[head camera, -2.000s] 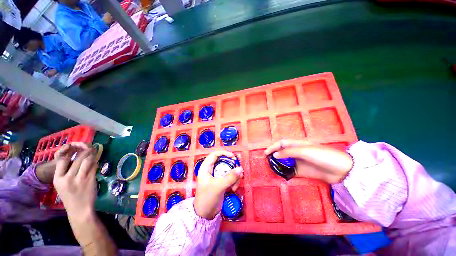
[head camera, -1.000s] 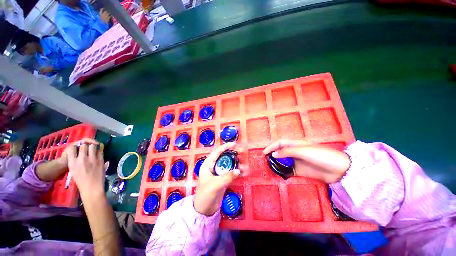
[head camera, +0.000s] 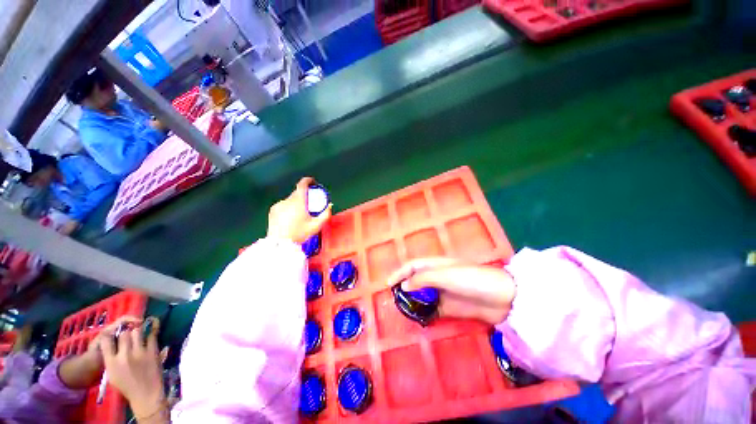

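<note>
My left hand (head camera: 292,214) is raised over the far left corner of the red foam tray (head camera: 452,341) and holds a watch unit (head camera: 317,200) with a white lit display. My right hand (head camera: 464,290) holds another watch unit (head camera: 417,300), dark-rimmed with a blue display, over a pocket in the tray's middle. More blue-lit units (head camera: 349,323) sit in the left columns of the tray. My left sleeve hides the tray's left part. One unit (head camera: 501,352) shows partly beside my right sleeve.
A neighbour's red tray (head camera: 73,327) and a person's hands (head camera: 133,360) are at the left. A pale metal bar (head camera: 99,258) crosses there. Red trays with dark units stand at the right (head camera: 705,124) and far side (head camera: 539,21). People in blue (head camera: 116,137) sit beyond the white-and-red tray (head camera: 166,175).
My left hand has moved from the middle of the tray to its far left corner, and its unit's display has turned from dark to white. The view has shifted, showing more trays.
</note>
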